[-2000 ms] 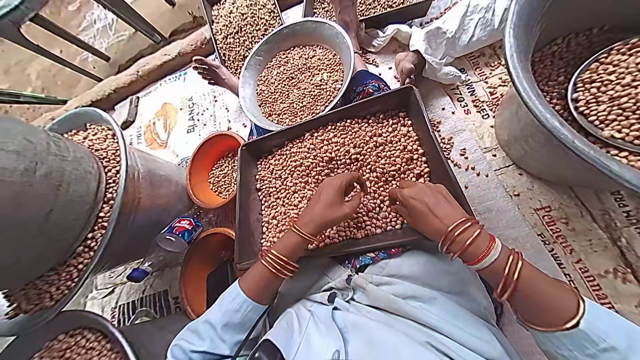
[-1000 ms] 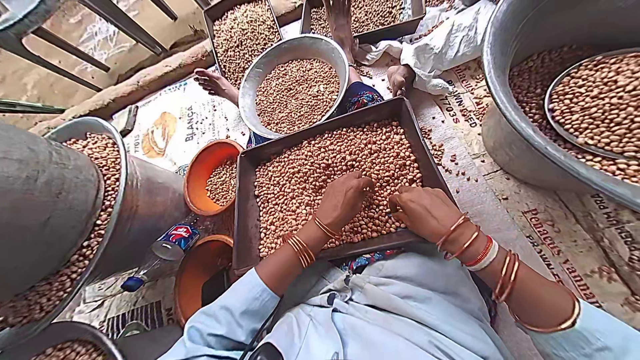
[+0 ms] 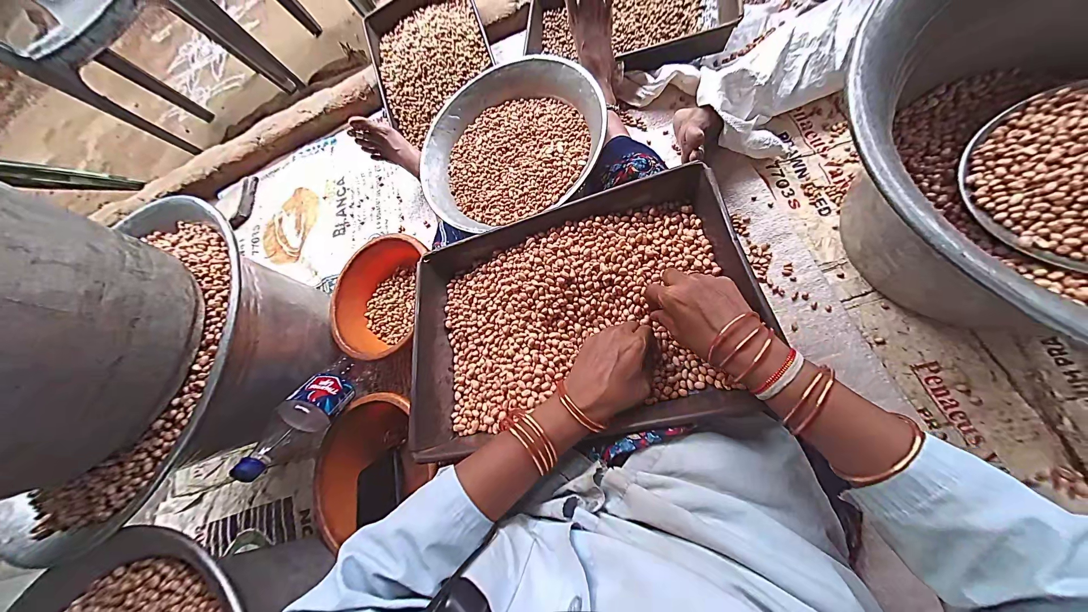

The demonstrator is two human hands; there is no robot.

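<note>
A dark rectangular metal tray (image 3: 431, 382) lies at my lap, spread with small light-brown nuts or seeds (image 3: 544, 314). My left hand (image 3: 614, 367) is low over the near part of the nuts, its fingers curled and their tips hidden. Close to its right, my right hand (image 3: 699, 313) rests on the nuts with bent fingers, fingertips down among them. Whether either hand pinches a nut cannot be seen. Bangles circle both wrists.
A metal basin (image 3: 432, 161) of nuts stands beyond the tray, near a person's bare feet (image 3: 387, 144). Orange bowls (image 3: 344, 310) and a plastic bottle (image 3: 306, 412) are at left. Large metal vessels (image 3: 901, 255) flank both sides. Further trays (image 3: 374, 51) lie at the back.
My left hand has moved toward the near right part of the tray, closer to me. My right hand has moved a little away from me, farther over the nuts.
</note>
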